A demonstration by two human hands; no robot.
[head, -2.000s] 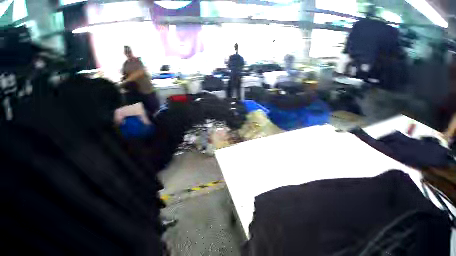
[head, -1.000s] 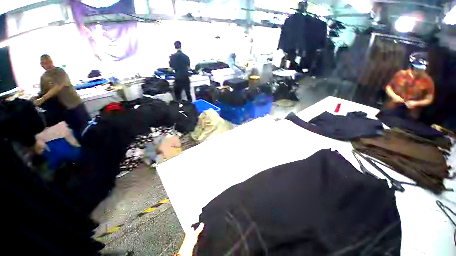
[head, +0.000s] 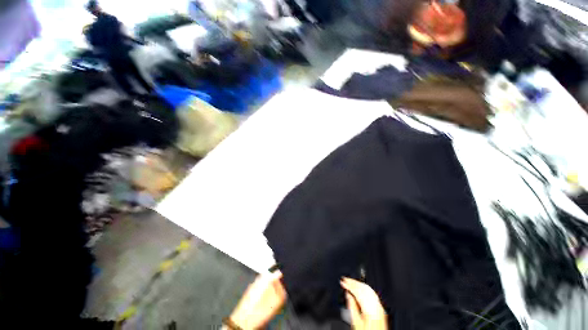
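Observation:
A large black garment (head: pixel 412 193) lies spread on the white table (head: pixel 258 155), its narrow end away from me and its wide end near me. My left hand (head: pixel 261 300) is at the garment's near left corner, its fingers closed on the black edge. My right hand (head: pixel 364 306) is just to the right, over the near part of the garment, partly cut off by the lower rim. The picture is blurred, and whether its fingers grip the cloth is unclear.
Navy garments (head: pixel 377 82) and a brown pile (head: pixel 448 100) lie at the far end. Black hangers (head: pixel 535 245) are heaped at the right. Black clothes (head: pixel 48 258) stand at the left, with blue bins (head: pixel 242 90) beyond. One person (head: pixel 116 45) stands far left, another (head: pixel 438 26) beyond the table.
The view has swung down and to the right, so the hanger heap now shows. My right hand has come into view. My left hand is still at the garment's near left edge.

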